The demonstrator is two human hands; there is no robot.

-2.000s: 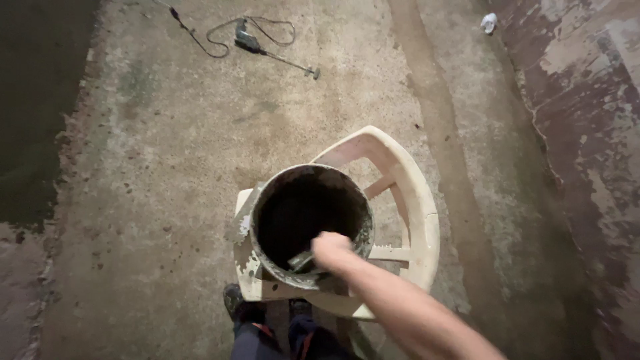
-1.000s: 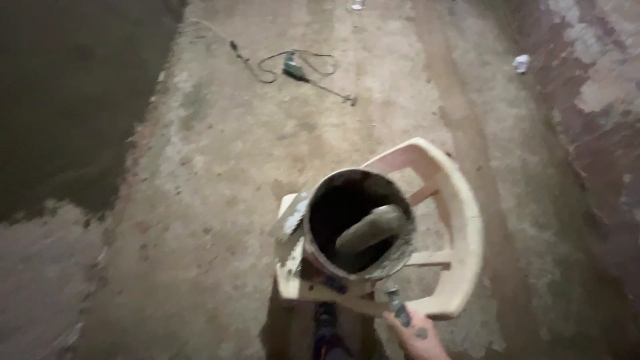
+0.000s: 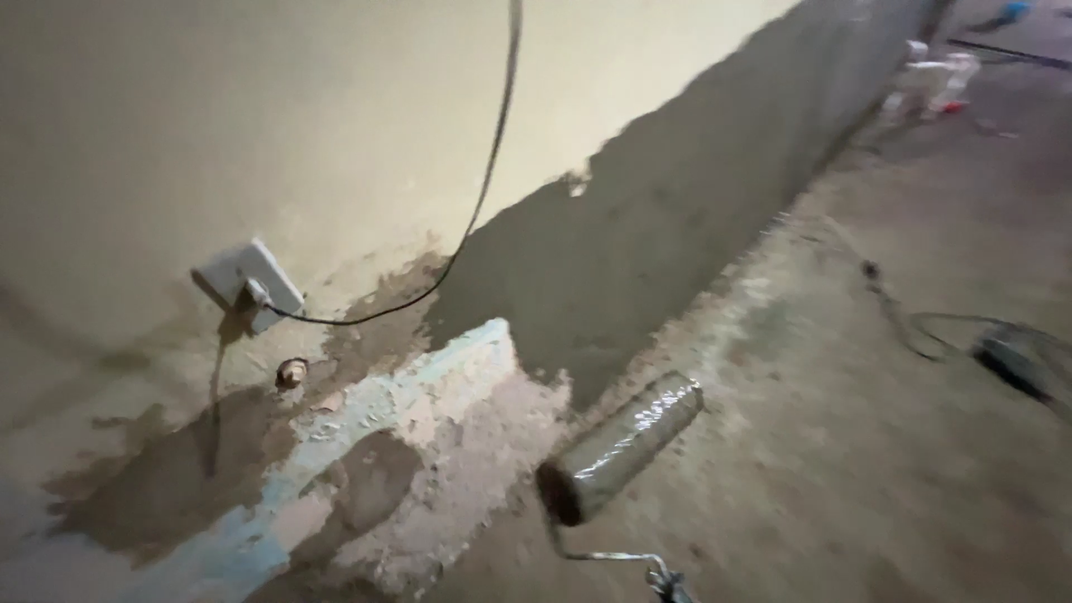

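A paint roller (image 3: 624, 448) with a wet, shiny grey sleeve shows at the lower centre, its wire frame bending down to the bottom edge, where the handle runs out of the picture. Neither of my hands is in view. Behind the roller, the lower wall carries a dark grey wet-looking coating (image 3: 620, 243) with a ragged upper edge. Left of this coating is bare, peeling wall (image 3: 469, 444) with pink, pale blue and brown patches. Whether the roller touches the wall cannot be told.
A wall socket (image 3: 255, 285) holds a plug with a thin black cable hanging in a curve. Below it a round fitting (image 3: 291, 373) sticks out. On the concrete floor (image 3: 837, 469) at right lie a corded power tool (image 3: 1009, 364) and, farther off, a blurred white item (image 3: 946, 79).
The view has swung far left to the wall. The bucket and plastic chair are out of view. The roller, over the bucket a second ago, is now out in front of the wall.
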